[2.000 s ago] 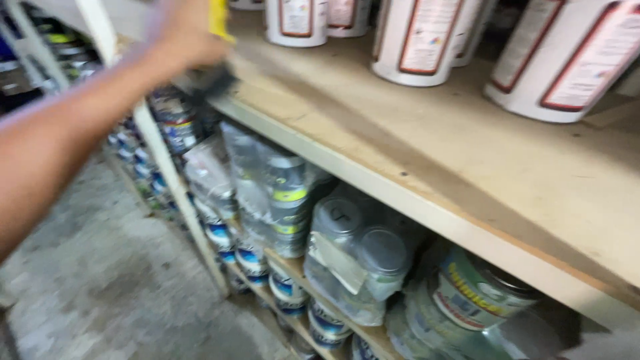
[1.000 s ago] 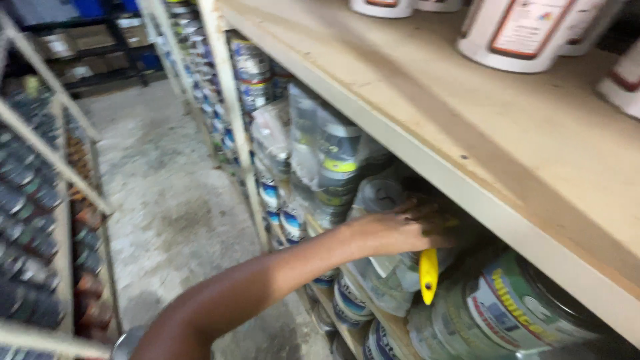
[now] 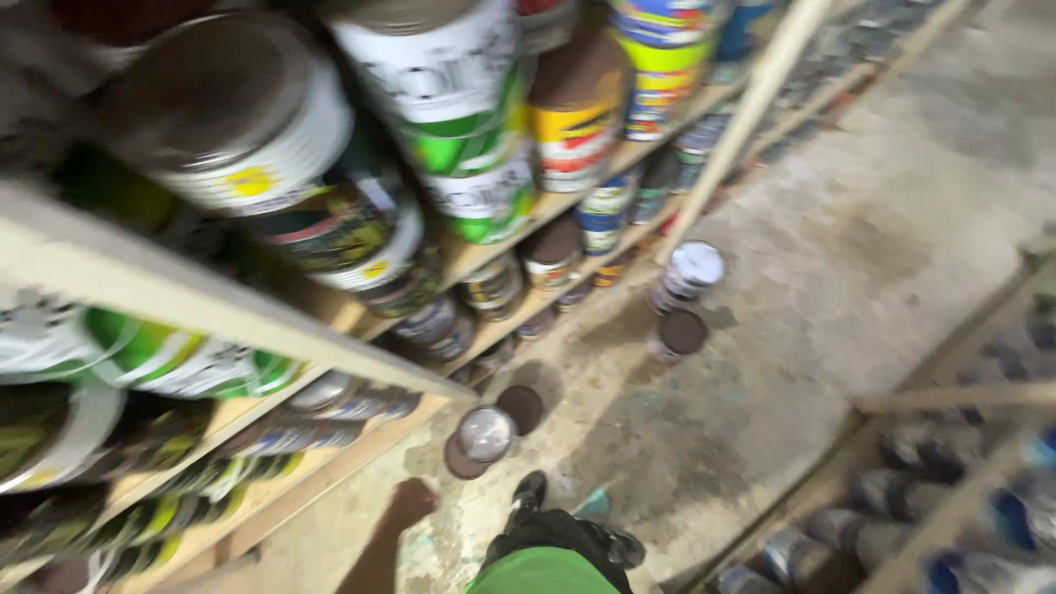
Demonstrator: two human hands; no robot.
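My left hand (image 3: 414,501) hangs low beside the body, blurred, with the forearm below it. Its fingers are too unclear to tell whether they hold anything; no yellow brush shows there. Just beyond it on the floor stand several cans: one with a shiny metal lid (image 3: 486,435) and, right against it, a dark-lidded can (image 3: 520,410). My right hand is out of view.
Shelves at the left hold paint cans (image 3: 462,157) behind a pale upright (image 3: 206,289). Farther along the aisle, a white-lidded can (image 3: 697,264) stands beside a dark-topped one (image 3: 682,332). Another rack (image 3: 949,495) with cans lines the lower right.
The view has swung strongly down toward the floor and feet. A second ago my left hand was at the shelf with a yellow-handled brush; now it is low by the body and no brush shows.
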